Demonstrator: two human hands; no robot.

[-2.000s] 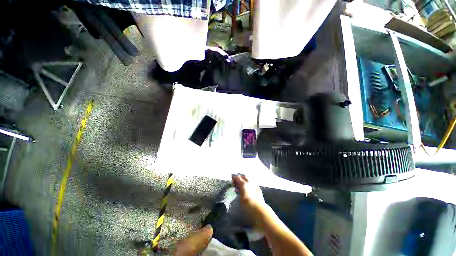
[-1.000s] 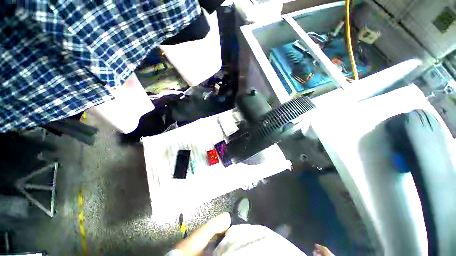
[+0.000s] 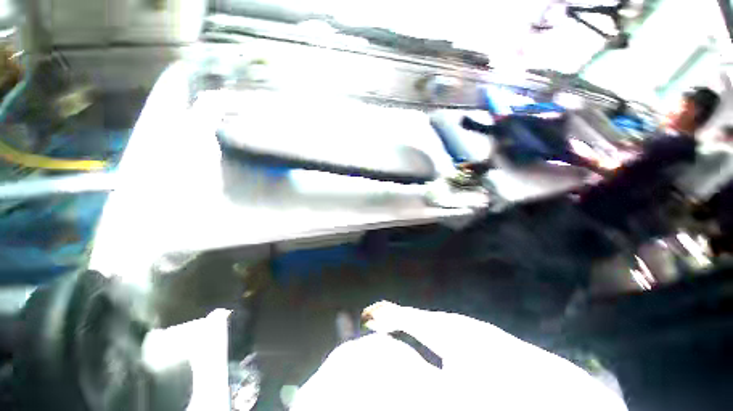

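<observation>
The picture is blurred. A small skin-toned patch, perhaps part of my left hand, shows at the upper edge of my overexposed white clothing; its fingers cannot be made out. My right hand is not visible. In front lies a white-covered ironing table. A long grey padded form with a dark lower edge lies along it. A small blurred object, perhaps an iron, sits by the form's right end.
The fan and part of a white stand are at lower left. A bin with blue interior is at left. A person in dark clothing is at the neighbouring table at right, with dark cloth on it.
The view has swung right, from the stand with phones to the ironing table. The phones, the plaid cloth and my right hand have left the picture. The fan is now at lower left.
</observation>
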